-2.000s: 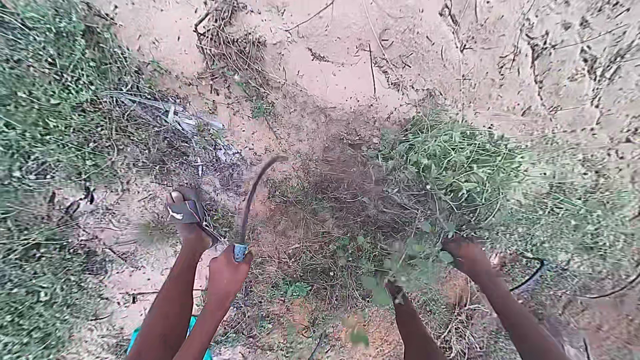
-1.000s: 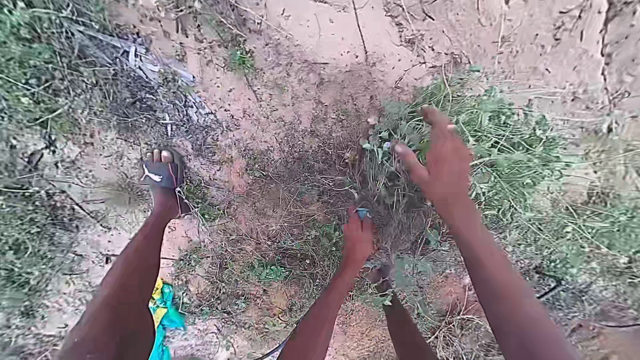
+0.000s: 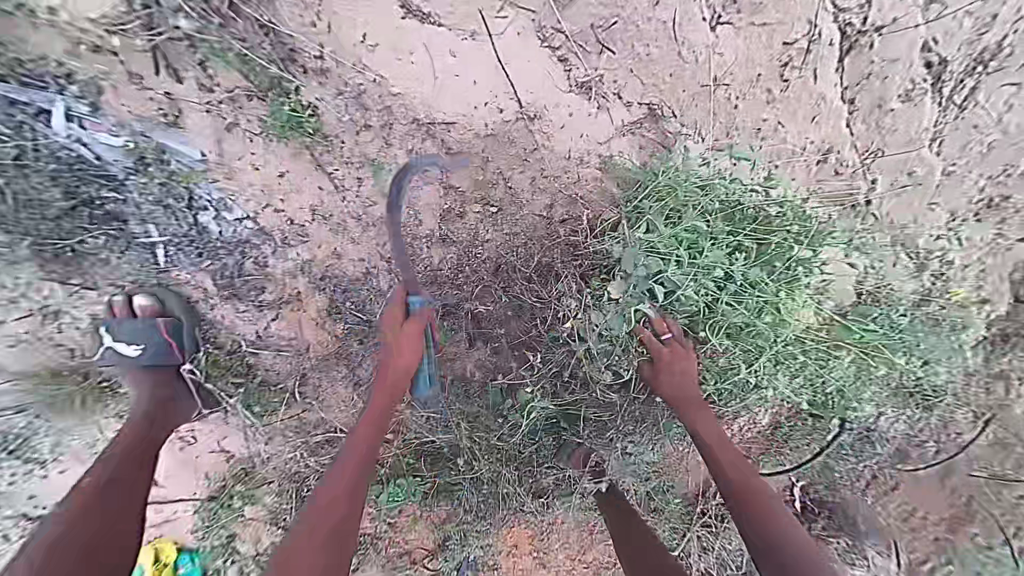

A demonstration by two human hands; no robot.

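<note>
A sickle with a curved, dark metal blade (image 3: 398, 216) and a worn blue handle (image 3: 426, 360) is in my left hand (image 3: 405, 332), its tip curling to the right above bare soil. My right hand (image 3: 669, 360), with a ring on one finger, reaches into the lower left edge of a heap of green weeds (image 3: 720, 248). Its fingers are bent around some leafy stems (image 3: 640, 314); how firmly they hold is hard to tell. Dry roots and stems lie on the ground between the two hands.
My left foot in a dark sandal (image 3: 148, 340) stands at the left, my other foot (image 3: 582, 460) among low weeds below the hands. Yellow and green cloth or plastic (image 3: 168, 558) lies at the bottom left. A dark curved hose or stick (image 3: 808, 456) lies at the right.
One second ago my left hand was close beside the weeds; it has moved left with the sickle. My right hand, raised and spread over the heap then, is now lower, with its fingers bent at the stems.
</note>
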